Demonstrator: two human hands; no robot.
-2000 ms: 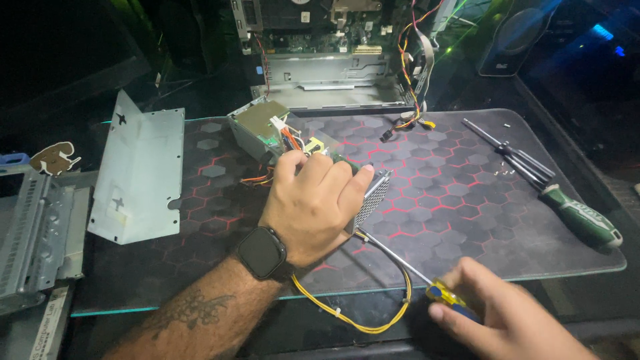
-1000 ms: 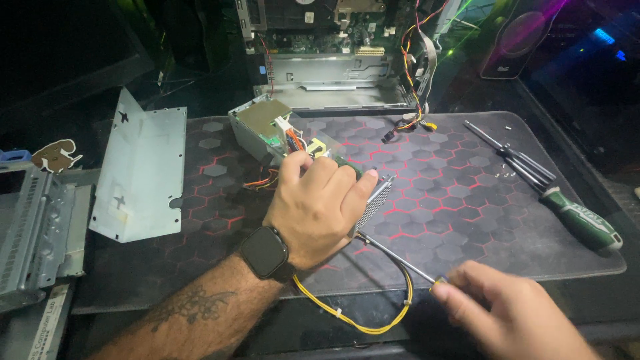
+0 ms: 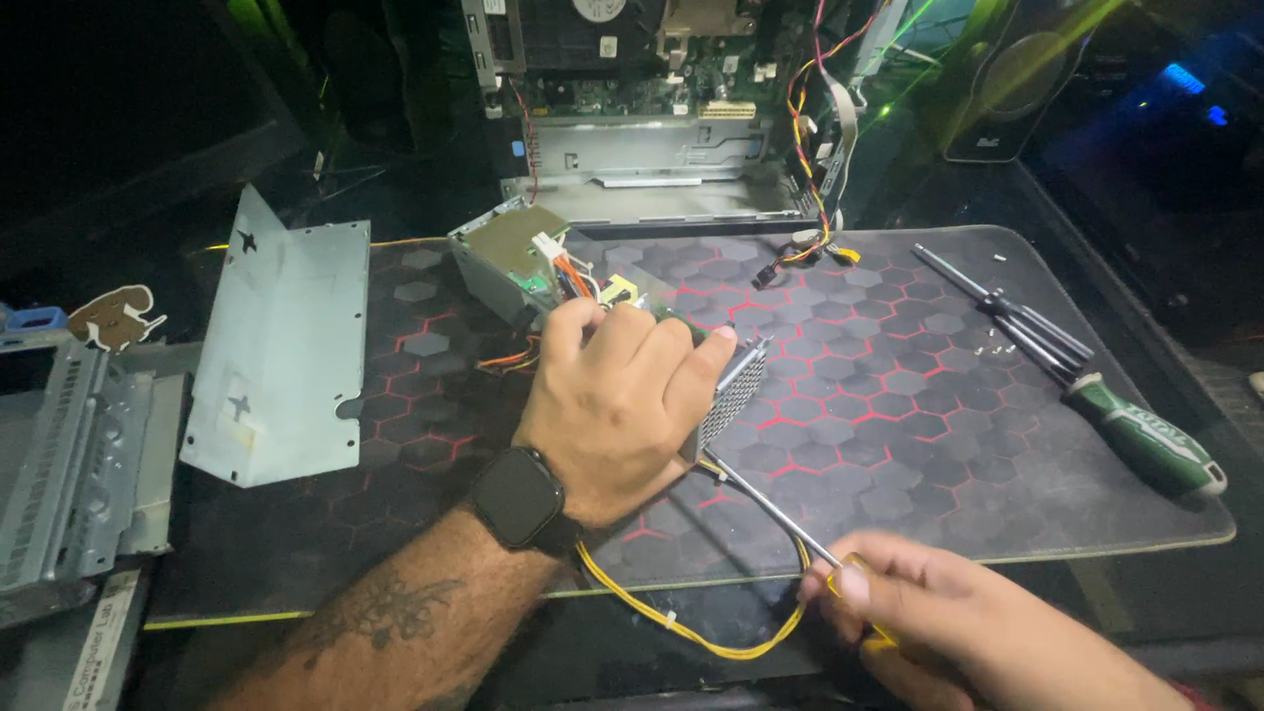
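My left hand (image 3: pixel 622 395), with a watch on its wrist, grips the opened metal power supply unit (image 3: pixel 499 262) from above and covers its middle. Its perforated end (image 3: pixel 733 400) faces right, and white connectors with orange wires show beside my knuckles. My right hand (image 3: pixel 889 602) holds the yellow handle of a screwdriver (image 3: pixel 775 509), whose long shaft slants up-left to the lower edge of the perforated end. The tip is hidden there. A loop of yellow cable (image 3: pixel 731 652) hangs out below, between my hands.
An open computer case (image 3: pixel 662 148) stands behind, its cables (image 3: pixel 810 188) hanging onto the patterned desk mat (image 3: pixel 889 464). A bent metal cover (image 3: pixel 286 365) and a metal drive bay part (image 3: pixel 59 464) lie left. Right are a green-handled screwdriver (image 3: pixel 1150 434), a black-handled screwdriver (image 3: pixel 1032 326) and several small screws (image 3: pixel 995 348).
My right hand has turned about the screwdriver handle, and more of the yellow handle shows now than one second ago. My left hand stays on the power supply.
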